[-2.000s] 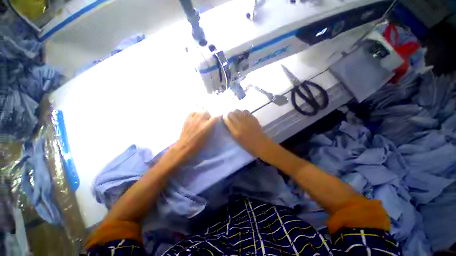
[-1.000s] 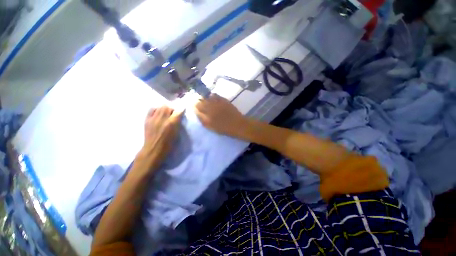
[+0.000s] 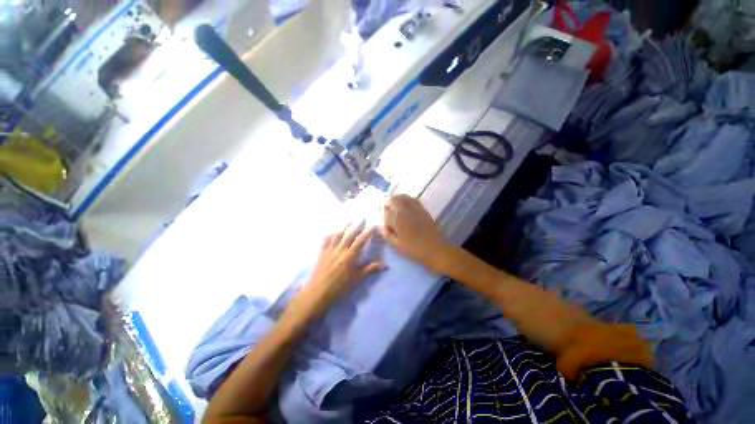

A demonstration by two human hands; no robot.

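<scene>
A light blue garment piece (image 3: 377, 302) lies under my hands and hangs over the table's front edge. My left hand (image 3: 341, 263) rests on the cloth with its fingers spread, just left of my right hand. My right hand (image 3: 409, 225) is closed on the cloth's edge close to the needle area. The sewing machine (image 3: 389, 124) stands just beyond my hands. Its presser foot (image 3: 377, 184) is partly lost in the glare. Where the cloth meets the needle cannot be made out.
Black-handled scissors (image 3: 483, 155) lie right of the needle. A grey-blue patch (image 3: 542, 89) lies at the table's right end, near a red cloth (image 3: 589, 33). A large light blue heap (image 3: 629, 240) fills the right. A dark green lamp arm (image 3: 240, 70) reaches over the machine. More cloth (image 3: 54, 281) lies left.
The view has shifted, showing more of the neighbouring machine. My left hand has opened from bent fingers to spread fingers lying on the cloth. My right hand stays near the needle.
</scene>
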